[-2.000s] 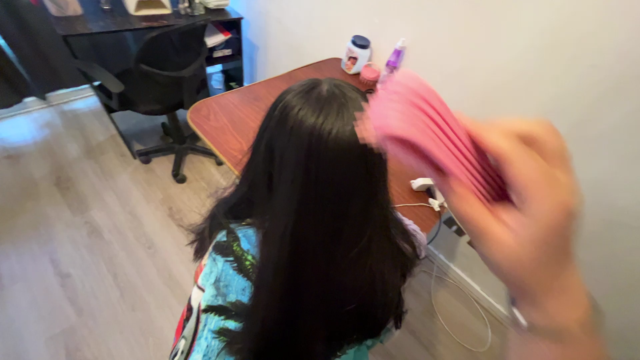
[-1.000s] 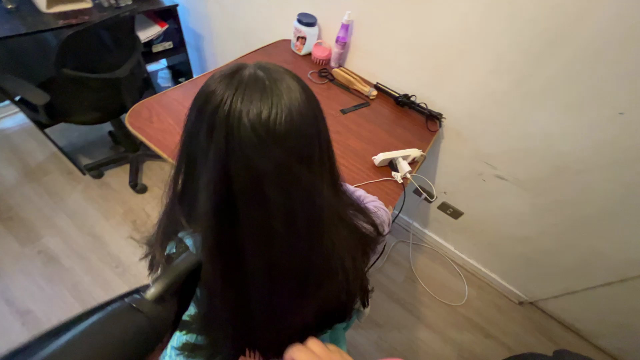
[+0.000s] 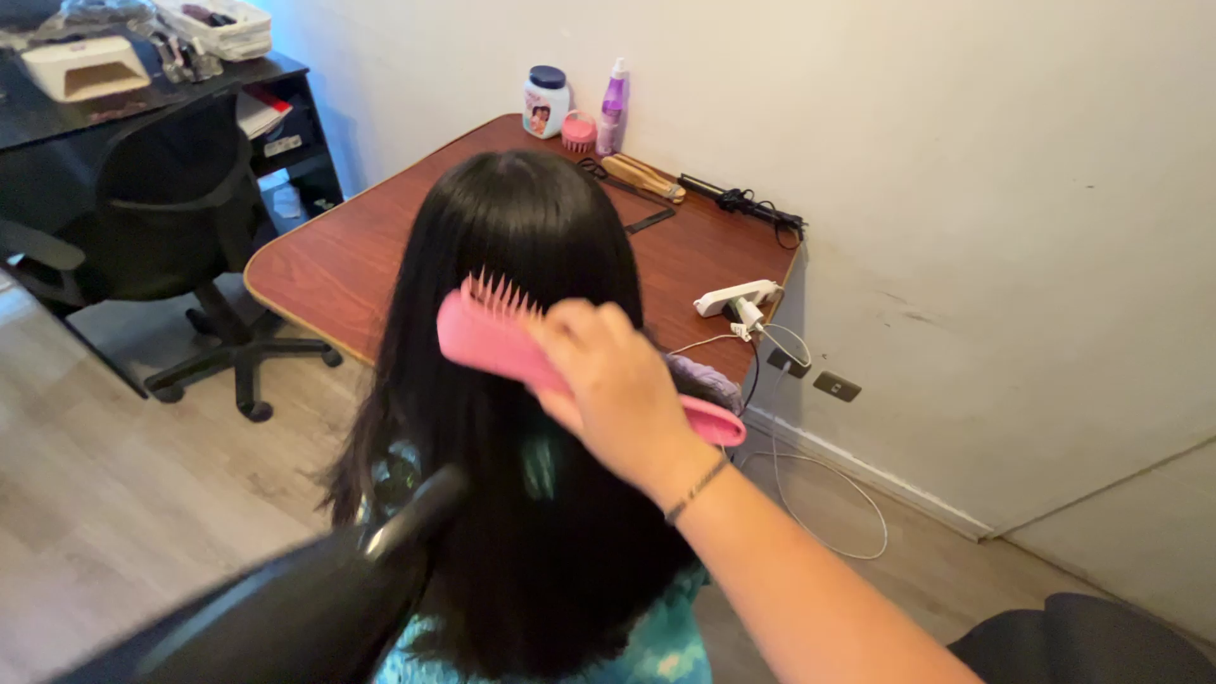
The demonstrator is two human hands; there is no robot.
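Observation:
A person with long, straight dark hair (image 3: 518,218) sits with their back to me, in a blue-green patterned top (image 3: 670,641). My right hand (image 3: 608,385), with a thin bracelet at the wrist, is shut on a pink hairbrush (image 3: 494,337). The brush lies across the back of the hair, its bristles pointing up and its handle end showing beyond my palm at the right. At the lower left a black hair dryer (image 3: 285,589) reaches in, blurred, with its nozzle near the hair. My left hand is not in view.
A red-brown wooden table (image 3: 332,256) holds a white jar (image 3: 545,103), a pink scalp brush (image 3: 579,131), a purple spray bottle (image 3: 612,109), a hair iron (image 3: 722,198) and a white power strip (image 3: 736,297). Cables hang at its right edge. A black office chair (image 3: 171,199) stands left.
One second ago, my right hand was low at the bottom edge, barely showing; now it is higher, with the pink brush against the back of the hair. Two seconds ago, no hair dryer showed.

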